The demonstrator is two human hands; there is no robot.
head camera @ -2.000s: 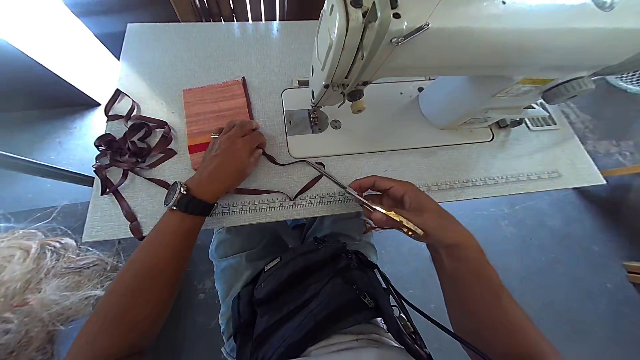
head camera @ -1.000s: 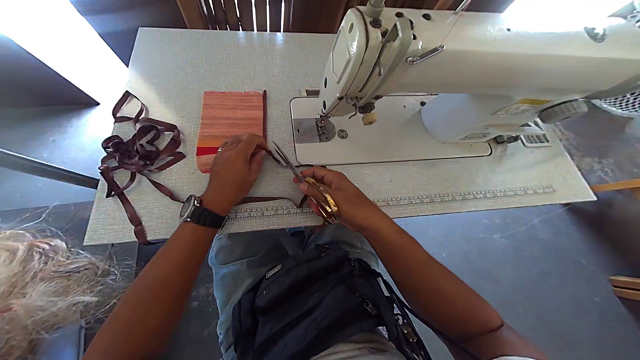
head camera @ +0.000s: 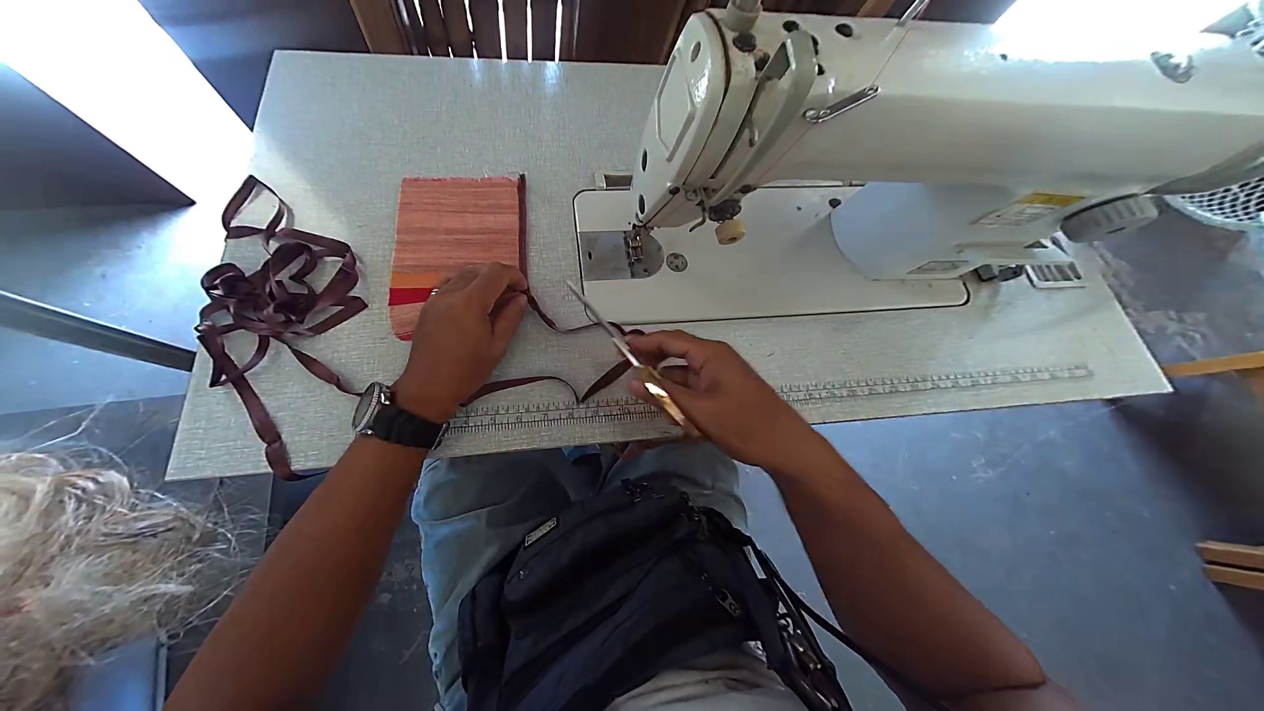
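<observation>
A woven fabric piece in orange-red stripes lies flat on the sewing table, with dark brown binding along its right edge. My left hand rests on the fabric's lower right corner, thumb and fingertips pinching the binding there. From that corner brown ribbon runs loosely over the table toward my right hand and back under my left wrist. My right hand holds scissors with gold-coloured handles, their blades pointing up and left, just right of the fabric. The blades look closed. A tangled heap of the ribbon lies left of the fabric.
A white industrial sewing machine stands at the right, its needle area beside the fabric. A measuring scale runs along the front edge of the table. Pale loose fibres are piled at the lower left, below table height.
My right hand with the scissors first moved left toward my left hand, the blades opening near the ribbon, then drew back to the right. The blades now look closed. My left hand stays at the fabric's corner.
</observation>
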